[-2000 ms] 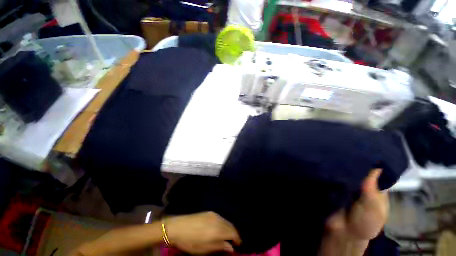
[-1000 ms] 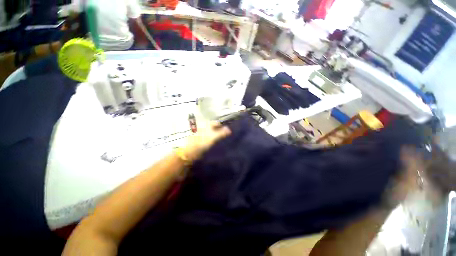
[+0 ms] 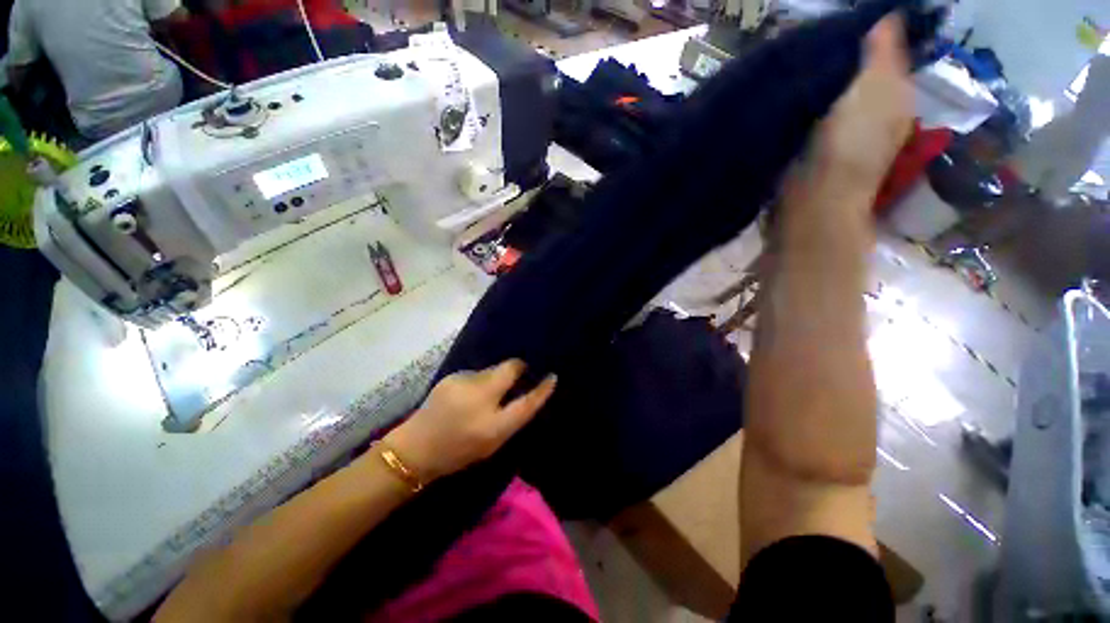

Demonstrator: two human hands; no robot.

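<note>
The navy-black garment is stretched diagonally from my lap up to the top right. My left hand, with a gold bracelet, grips its lower part in front of the table edge. My right hand is raised at the upper right and holds the far end, slightly blurred. The white sewing machine head stands to the left with its screen lit. No cloth lies under its needle area. The red-handled thread snips lie on the white machine table.
A parts tray sits right of the machine. Dark cloth lies on a surface behind it. A yellow-green fan is at the left edge. A person in a light shirt is at the back left. A grey frame stands at the right.
The garment has left the machine area and moved right, then up. My right hand has risen with its far end. The view has turned right, bringing the snips and tray into sight.
</note>
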